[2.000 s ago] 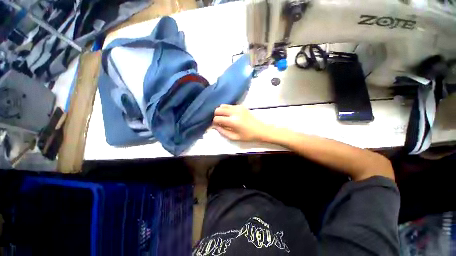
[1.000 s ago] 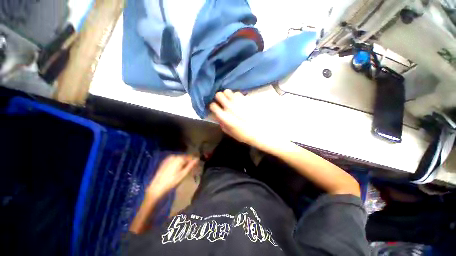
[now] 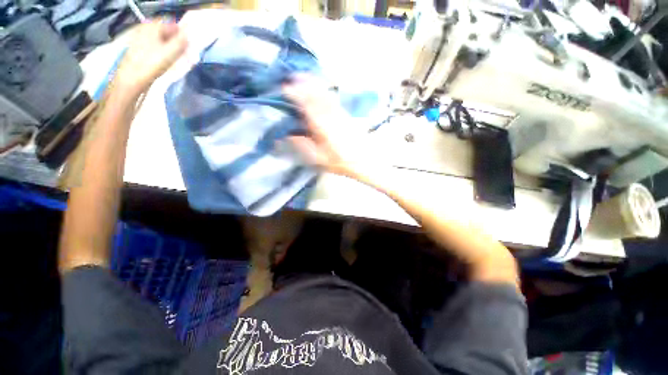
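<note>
The blue and pale-blue garment (image 3: 253, 150) lies bunched on the white machine table, left of the sewing machine (image 3: 513, 80). A light-blue part of it reaches toward the needle area. My right hand (image 3: 316, 124) is blurred and lies at the garment's right side, with thumb and fingers apart against the cloth; whether it grips any cloth cannot be told. My left hand (image 3: 154, 51) is raised at the upper left, beyond the garment's left edge, blurred, with its fingers curled; whether it holds anything cannot be told.
A black phone (image 3: 494, 167) lies right of the needle, near black scissors handles (image 3: 455, 119) and a blue knob (image 3: 432, 113). Striped strips (image 3: 575, 216) hang at the right edge beside a pale cone or cup (image 3: 636, 211). Blue baskets (image 3: 157, 267) stand below. A grey device (image 3: 36, 69) is at left.
My left hand has moved from below the table edge to the upper left. My right hand has moved up onto the garment, which is now spread differently, with white and blue bands showing.
</note>
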